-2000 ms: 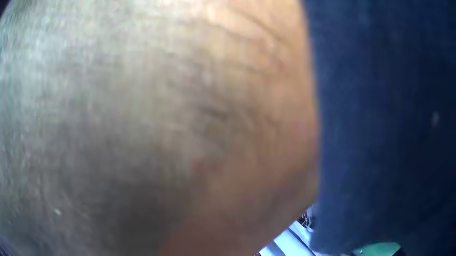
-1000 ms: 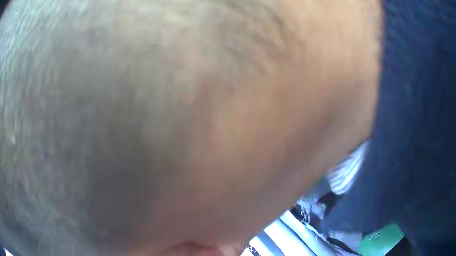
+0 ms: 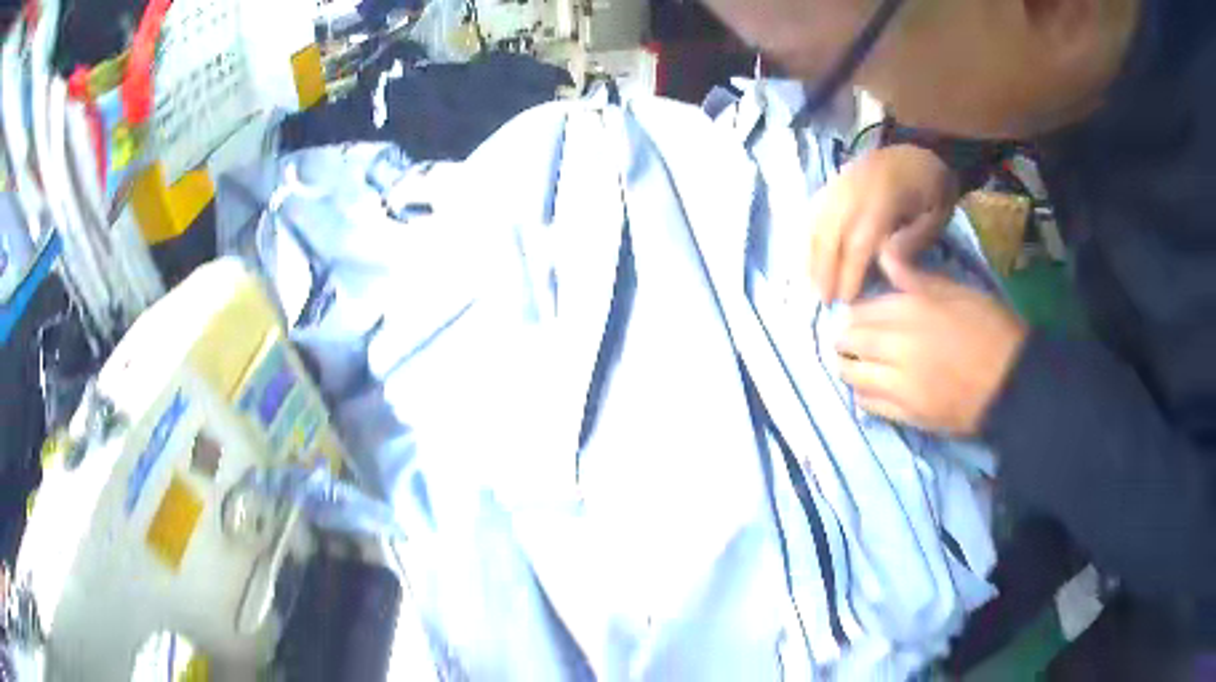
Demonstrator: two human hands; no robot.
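A large bundle of light blue garment pieces [image 3: 680,400] with dark edges lies spread across the middle in the head view, washed out by glare. Another person, in dark sleeves, leans in from the right, with both hands on the folds at the bundle's right side. Those hands are not mine. Neither my left hand nor my right hand is in view.
An off-white sewing machine [image 3: 120,546] stands at the lower left, beside the bundle. Dark cloth [image 3: 467,107] lies behind the bundle. Papers and red and yellow items are at the upper left. A green surface shows at the right.
The other person's head, which filled the view at close range, is now at the upper right. The bundle, that person's hands and the machine have come into view.
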